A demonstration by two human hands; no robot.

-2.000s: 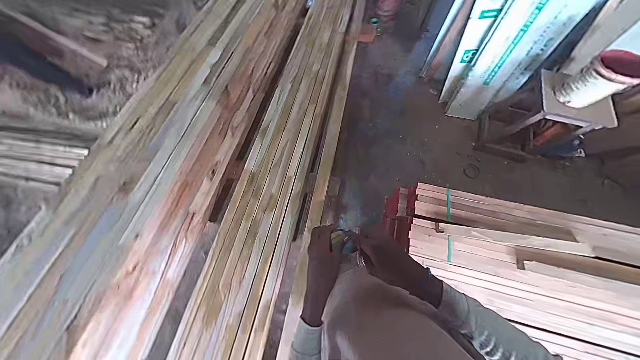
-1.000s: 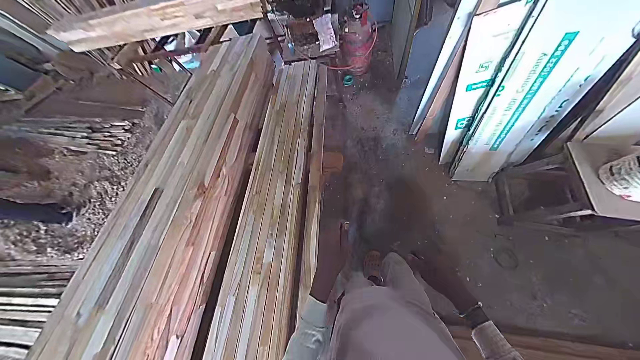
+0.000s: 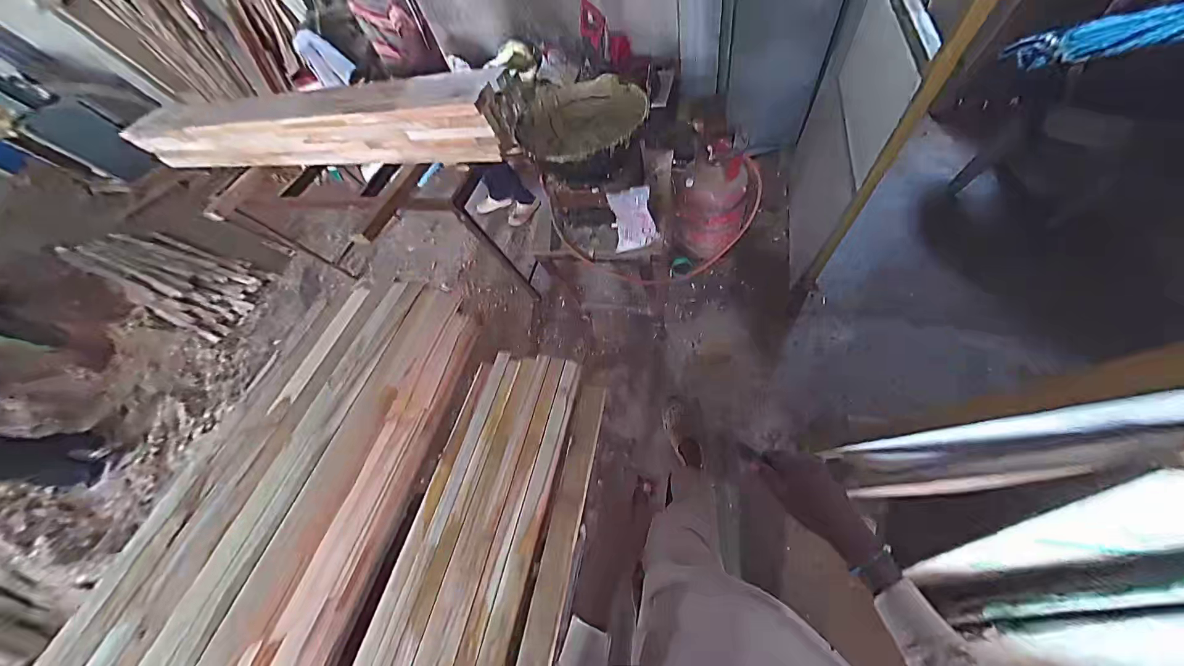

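My left hand (image 3: 612, 546) hangs low beside my trouser leg, just right of the nearer stack of wooden strips (image 3: 504, 462). Its fingers are blurred, so what it may hold does not show. My right hand (image 3: 814, 499) reaches forward over the dark floor at the right of my legs, with a band on the wrist. A small dark tip shows at its fingers, too blurred to tell apart from them. A wider stack of long wooden boards (image 3: 324, 481) lies to the left of the strips.
Ahead, a red gas cylinder (image 3: 712, 208) with an orange hose stands beside a round basin (image 3: 583, 120). A thick timber stack (image 3: 324, 125) rests on a metal frame, a person's feet (image 3: 507, 205) below. Wrapped panels (image 3: 1091, 536) lie at right; wood shavings (image 3: 166, 407) cover the left floor.
My hands were together in front of me two seconds ago and are now apart at my sides. The view has moved forward along the stacks, towards the cylinder and basin.
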